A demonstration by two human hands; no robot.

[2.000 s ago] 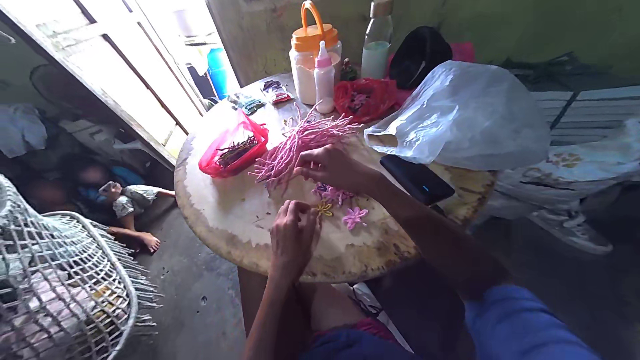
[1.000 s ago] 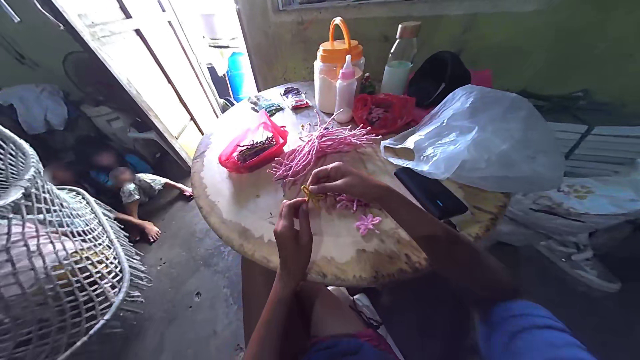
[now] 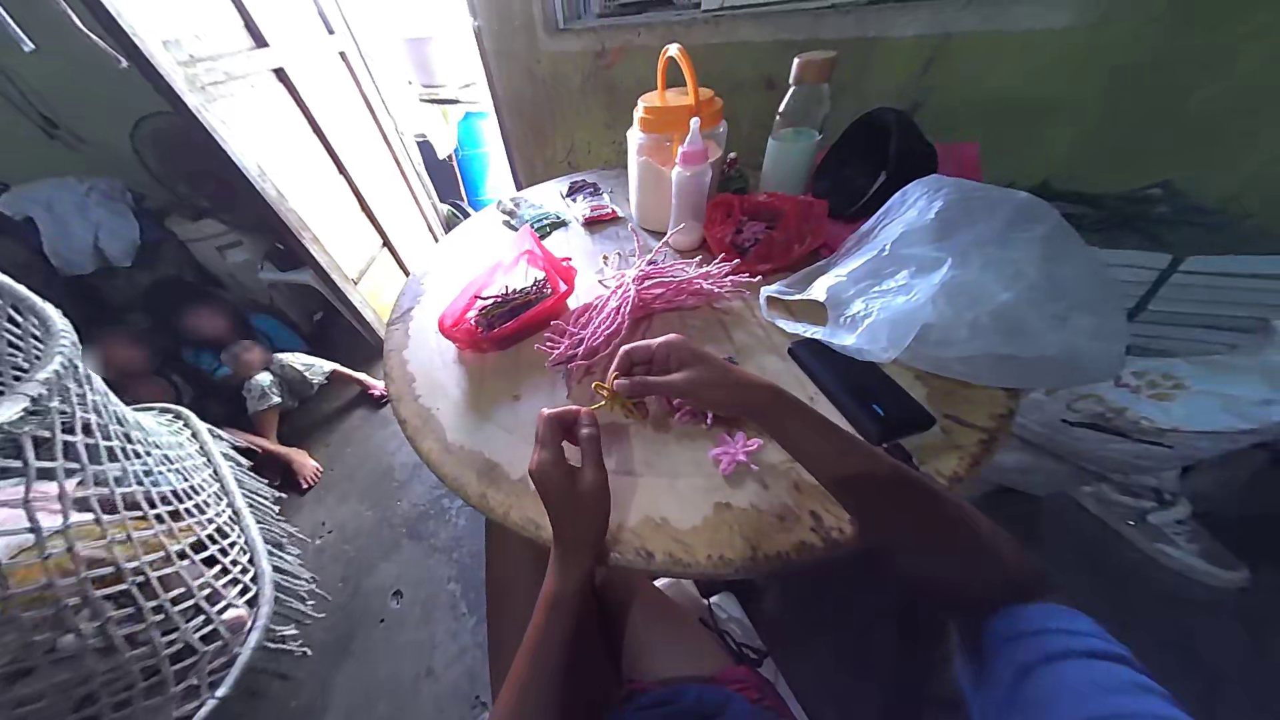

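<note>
Between my two hands a small yellow flower of twisted cord (image 3: 622,398) is held above the near part of the table. My left hand (image 3: 572,470) pinches a thin end of it between thumb and finger. The fingertips of my right hand (image 3: 675,375) grip its upper side. A pink cord flower (image 3: 736,452) lies on the wood to the right, and another pink piece (image 3: 690,412) is partly hidden below my right hand. Beyond my hands lies a loose bundle of pink cords (image 3: 640,300). A red plastic bag (image 3: 510,300) with dark cords sits left of it.
On the round wooden table (image 3: 450,440) also stand an orange-lidded jar (image 3: 652,170), a baby bottle (image 3: 690,195) and a glass bottle (image 3: 795,140). A black phone-like device (image 3: 862,390) lies by a clear plastic bag (image 3: 950,280). A netted cord cradle (image 3: 130,500) hangs left; people sit on the floor behind it.
Two seconds ago the yellow flower lay on the table beside my left hand and my right hand was at the pink bundle. Now both hands hold the flower, raised off the wood.
</note>
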